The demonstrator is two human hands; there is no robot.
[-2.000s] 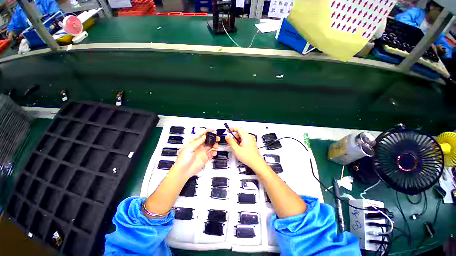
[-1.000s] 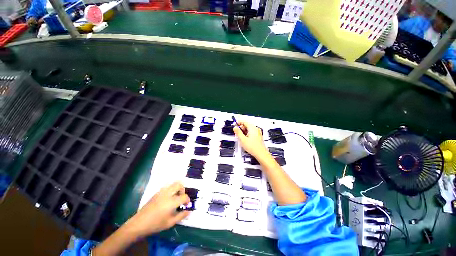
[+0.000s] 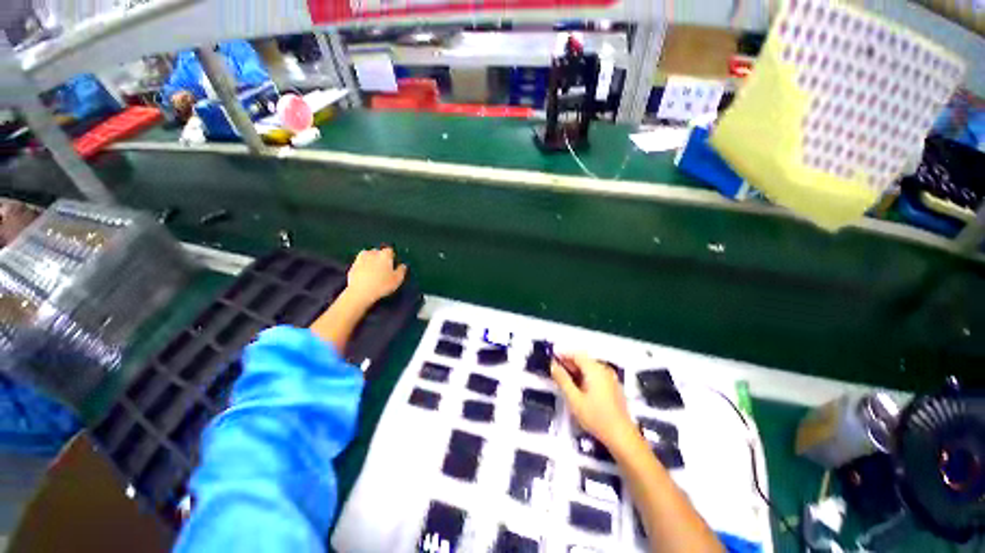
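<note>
Rows of black electronic units point(image 3: 530, 473) lie on the white tray point(image 3: 373, 516). My left hand point(image 3: 375, 277) reaches to the far right corner of the black compartment tray point(image 3: 232, 356), at the near side of the belt. Its fingers point down and their tips are hidden, so I cannot tell whether they hold anything. My right hand point(image 3: 592, 398) is over the back rows of the white tray. Its fingertips are closed on a small dark slim tool point(image 3: 566, 368), next to a black unit.
The green belt point(image 3: 518, 265) runs behind both trays, with small dark parts on its left. Clear trays point(image 3: 92, 275) are stacked at the left. A metal can point(image 3: 853, 427) and a black fan point(image 3: 950, 462) stand at the right. A yellow-edged sheet point(image 3: 832, 119) hangs at the upper right.
My left hand has moved from the white tray's near left part up to the belt side. My right hand stays at the back rows with the tool. The camera view has tilted up and turned left.
</note>
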